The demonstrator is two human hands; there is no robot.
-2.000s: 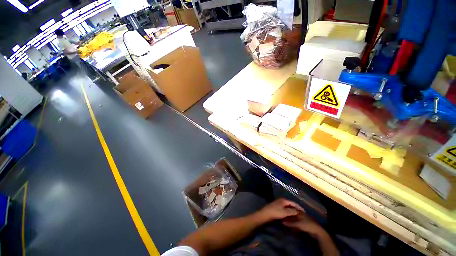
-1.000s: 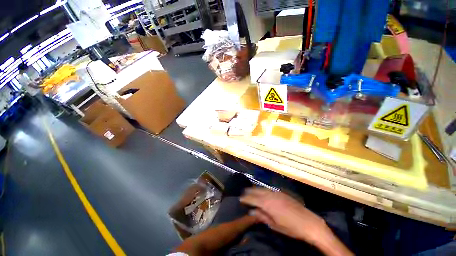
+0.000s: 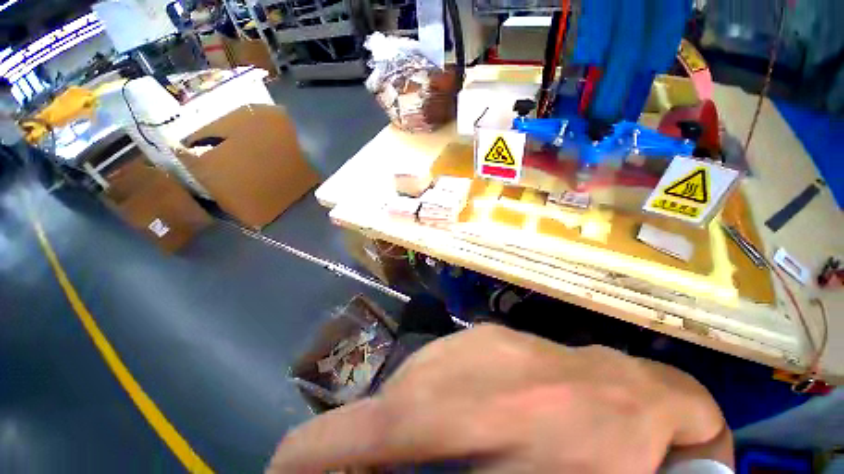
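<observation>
My right hand (image 3: 527, 407) is large and close to the camera at the bottom centre, its back up and its fingers towards the lower left. The bottom edge cuts it off, and its fingertips and palm do not show, so its grip cannot be told. My left hand is not seen. Beyond is the press with bright blue clamp arms (image 3: 629, 139) over a yellow-amber work bed (image 3: 527, 217). Small pinkish-white stacks of blanks (image 3: 444, 199) stand left of the bed. A whitish flat piece (image 3: 666, 243) lies at the bed's front right.
A scrap carton (image 3: 347, 356) of pale and brown bits is on the floor left of my hand. A clear bag of brown pieces (image 3: 412, 93) stands at the bench's rear left. Safety guards (image 3: 692, 190) hang before the press. A dark ruler (image 3: 794, 206) and thin metal tools (image 3: 743, 246) lie right.
The view has turned right, showing more of the bench's right side. My hands were together over my lap; now my right hand is raised close to the camera and my left is out of sight.
</observation>
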